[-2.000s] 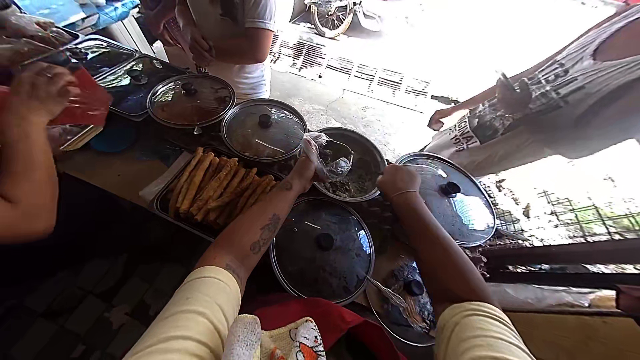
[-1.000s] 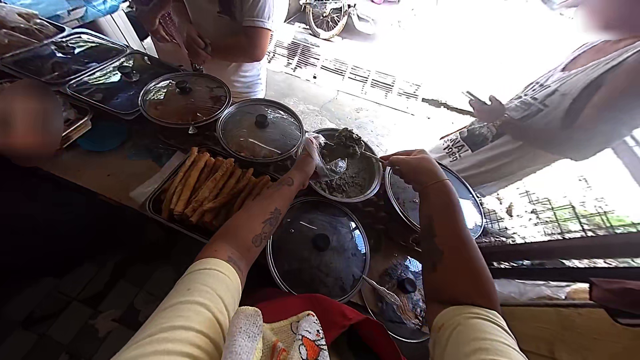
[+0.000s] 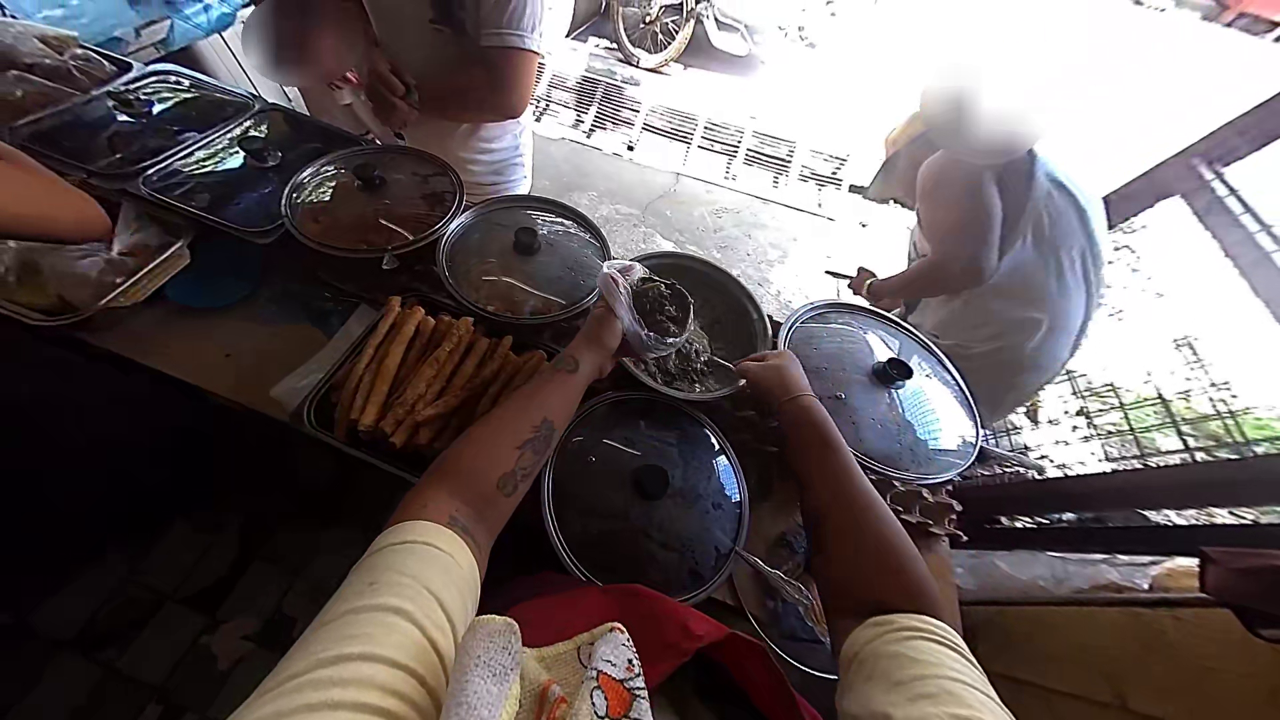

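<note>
My left hand (image 3: 598, 338) holds a clear plastic bag (image 3: 640, 310) with its mouth spread, and dark, chopped cooked food shows inside it. The bag is over the left side of a round metal pan (image 3: 722, 290). My right hand (image 3: 772, 378) grips the handle of a spoon, whose bowl lies at the dark green food (image 3: 690, 368) near the pan's front edge. Glass lids with black knobs cover the pans around it: one to the left (image 3: 490, 262), one in front (image 3: 610, 510) and one to the right (image 3: 840, 410).
Fried rolls (image 3: 430, 375) fill a tray at the left. Beyond are another lidded pan (image 3: 400, 220) and covered rectangular trays (image 3: 225, 190). One person (image 3: 460, 90) stands across the table; another (image 3: 1010, 250) is at the right. An arm (image 3: 50, 200) reaches in at far left.
The scooped food seen raised over the pan is no longer there; dark food now shows in the bag, and my right hand is lower. The person at the right has turned and bent over.
</note>
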